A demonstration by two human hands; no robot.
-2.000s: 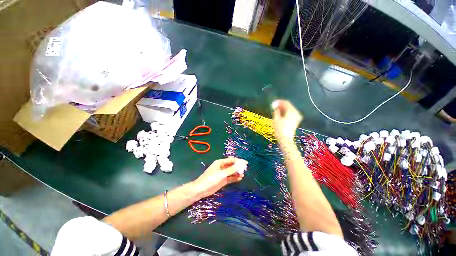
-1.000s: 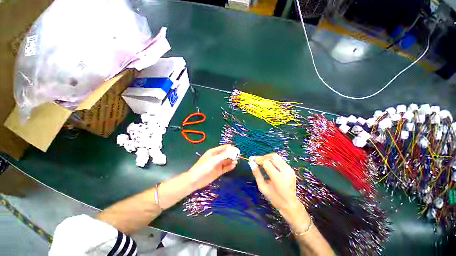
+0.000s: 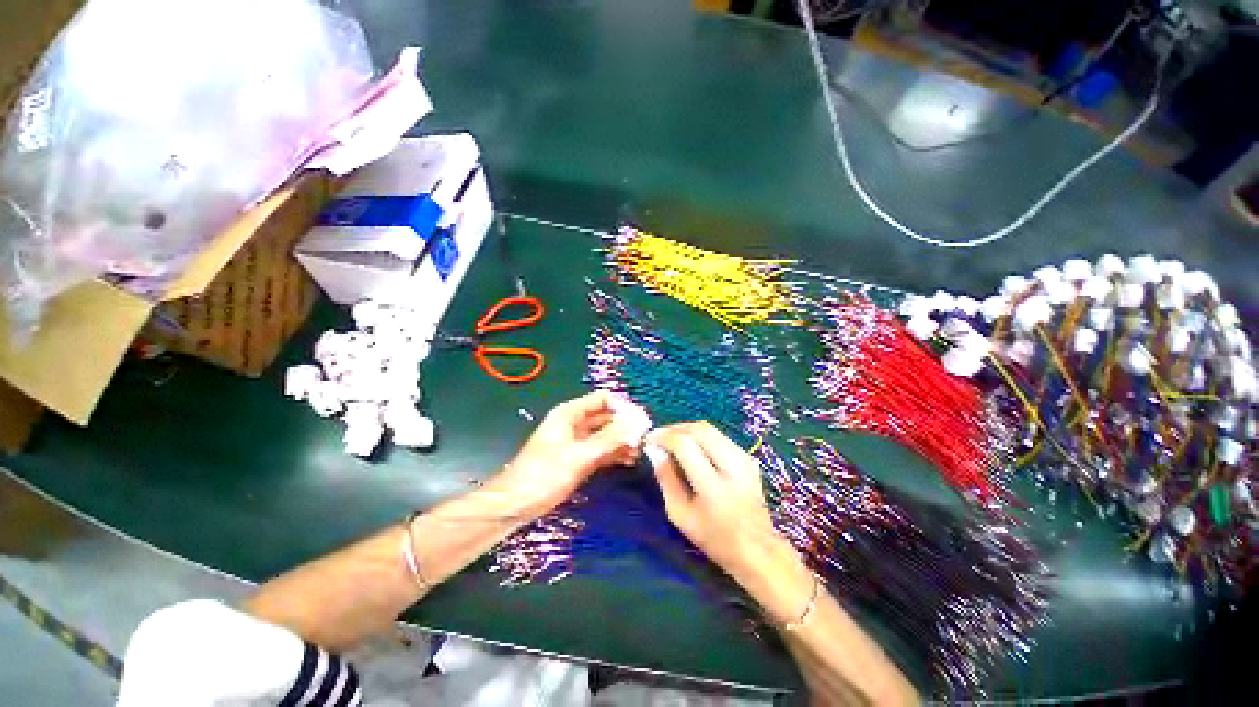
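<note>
My left hand (image 3: 577, 439) holds a small white connector housing (image 3: 632, 421) between thumb and fingertips, above the green wires. My right hand (image 3: 707, 483) is right beside it with its fingertips pinched against the housing. A short bit of yellow wire (image 3: 755, 446) shows at the right hand's far side; the wire tip is hidden by the fingers. Blue wires (image 3: 628, 532) lie under and in front of the hands. Green wires (image 3: 684, 380) lie just beyond them, yellow wires (image 3: 704, 281) farther back, red wires (image 3: 925, 401) to the right, black wires (image 3: 911, 566) at near right.
Orange-handled scissors (image 3: 511, 362) lie left of the wires, beside a pile of white housings (image 3: 362, 376). Behind are a white carton (image 3: 394, 256), an open cardboard box (image 3: 249, 297) and a plastic bag (image 3: 180, 138). Finished harnesses (image 3: 1118, 387) are heaped at right. A white cable (image 3: 953, 240) loops behind.
My right hand has come from the yellow wires to the housing in my left hand, and the two hands are now closer together. The view has shifted, moving the bench items left and up.
</note>
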